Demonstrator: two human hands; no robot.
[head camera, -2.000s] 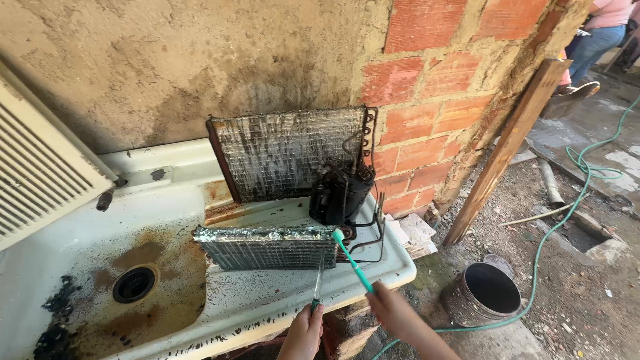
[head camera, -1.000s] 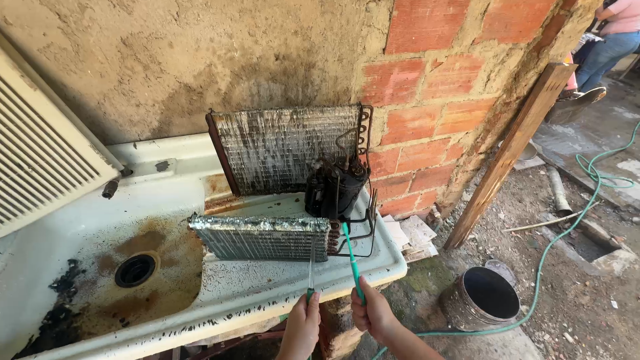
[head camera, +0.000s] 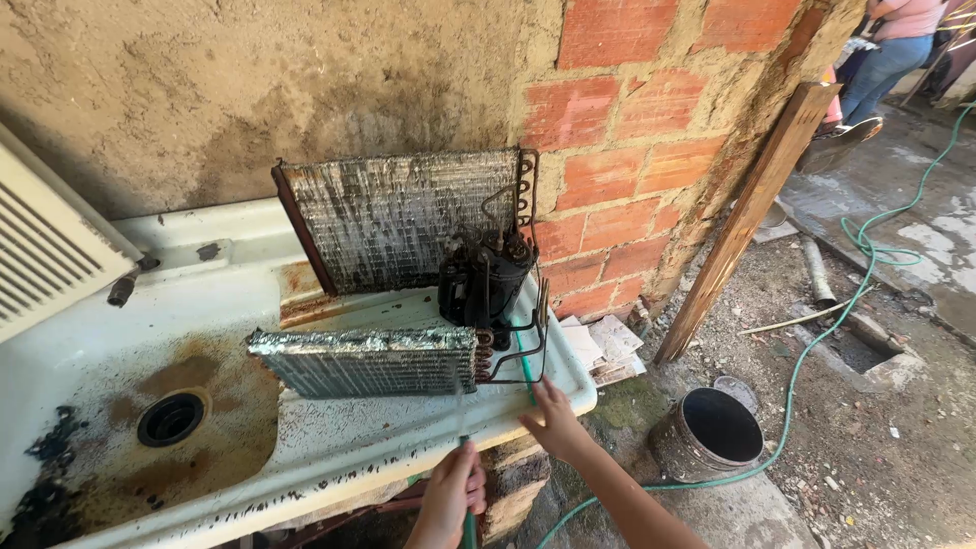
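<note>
My left hand (head camera: 456, 488) grips the end of a green hose (head camera: 468, 526), and a thin jet of water rises from it toward the front finned coil (head camera: 366, 366). My right hand (head camera: 560, 427), fingers apart, is at the sink's front rim, its fingertips close to the lower end of a teal stick-like handle (head camera: 524, 354). That handle lies on the drainboard behind the bent copper pipes; its far end is hidden. A black compressor (head camera: 488, 278) stands between the front coil and a taller finned coil (head camera: 404, 221), which leans upright near the wall.
The stained white sink (head camera: 572, 374) has a drain (head camera: 171, 418) and dark debris at left. A slatted cream panel (head camera: 46, 236) leans over it. At right are a bucket (head camera: 709, 435), a wooden plank (head camera: 751, 221), tiles (head camera: 606, 347), the trailing hose and a person (head camera: 888, 61) farther off.
My right hand has let go of the teal handle, which now lies on the drainboard. My left hand still holds the hose.
</note>
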